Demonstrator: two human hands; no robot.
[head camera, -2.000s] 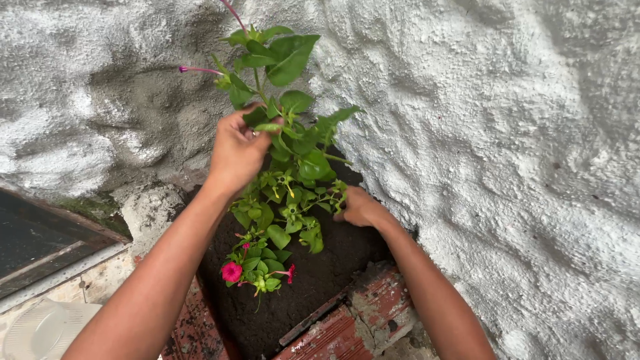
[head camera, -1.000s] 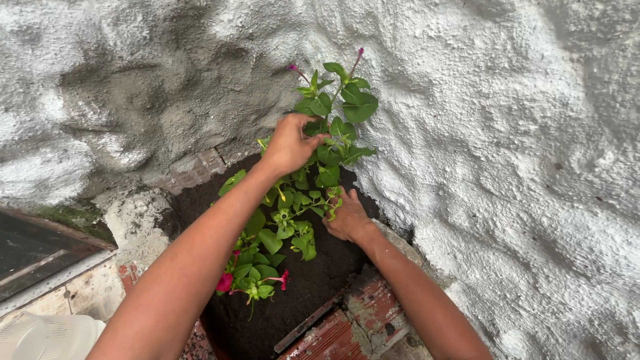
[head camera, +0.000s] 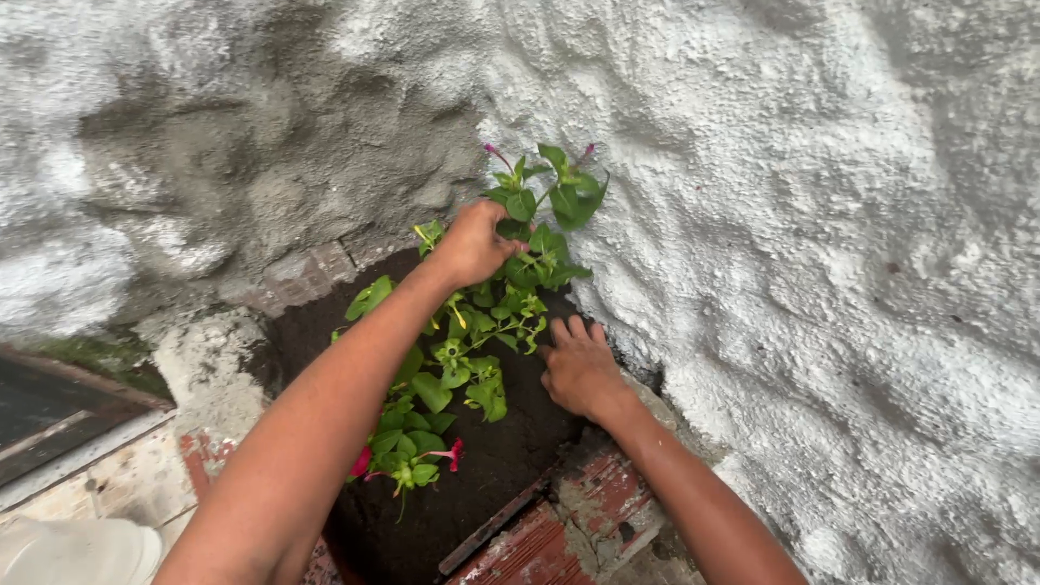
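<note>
My left hand (head camera: 479, 244) pinches the upper stem of a leafy green plant (head camera: 528, 272) with purple-pink buds at its top. Spread on the dark soil (head camera: 504, 455), at the right edge of the bed beside the wall, my right hand (head camera: 583, 370) has its fingers apart and grips nothing. Lower foliage with a pink trumpet-shaped flower (head camera: 453, 453) lies nearer to me, partly behind my left forearm. Where the stem meets the soil is hidden by leaves.
A rough white and grey plastered wall (head camera: 780, 268) rises behind and to the right. Broken red hollow bricks (head camera: 528, 548) with mortar edge the bed in front. At the lower left are a whitish plastic container (head camera: 77, 552) and a dark framed panel (head camera: 57, 410).
My left hand has moved right with the plant's upper stem, which leaned further left before and now stands near the right wall. My right hand now lies flatter on the soil, fingers spread.
</note>
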